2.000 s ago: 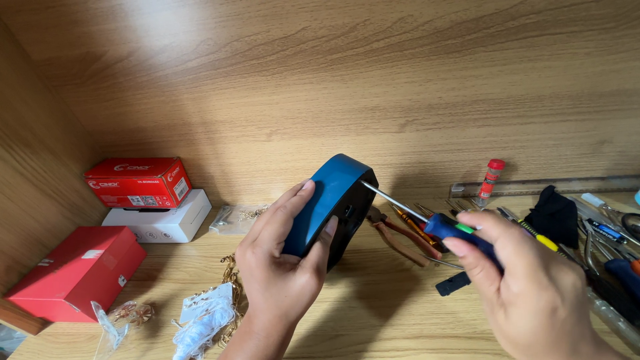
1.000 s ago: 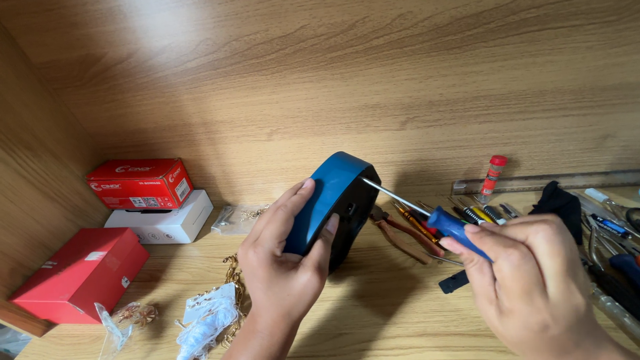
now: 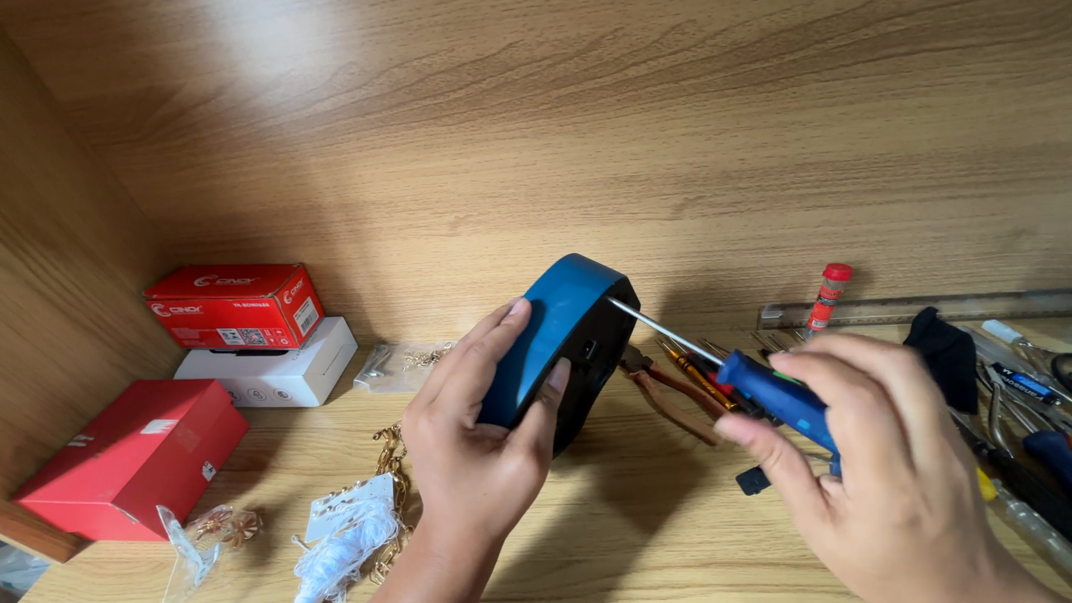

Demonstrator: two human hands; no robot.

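Note:
My left hand (image 3: 481,427) grips a blue and black device housing (image 3: 548,322), tilted so that its black face turns to the right. A small rectangular opening shows in that face. In my right hand (image 3: 879,452) is a screwdriver with a blue handle (image 3: 775,398), held between thumb and fingers. Its metal shaft (image 3: 666,328) slants up to the left, and the tip meets the black face near its upper edge. Whether a screw sits under the tip cannot be seen. Behind the housing lie pliers with orange-brown handles (image 3: 670,406).
Red boxes (image 3: 126,456) and a white box (image 3: 272,368) stand at left. Near them lie a plastic bag (image 3: 394,367), a gold chain (image 3: 389,461) and white thread (image 3: 347,536). A red-capped tube (image 3: 829,297), a clear ruler (image 3: 921,308), black cloth (image 3: 942,356) and several tools lie at right.
The fingers of my right hand have shifted on the screwdriver's handle and are more extended than a second ago. My left hand and the housing stay nearly where they were.

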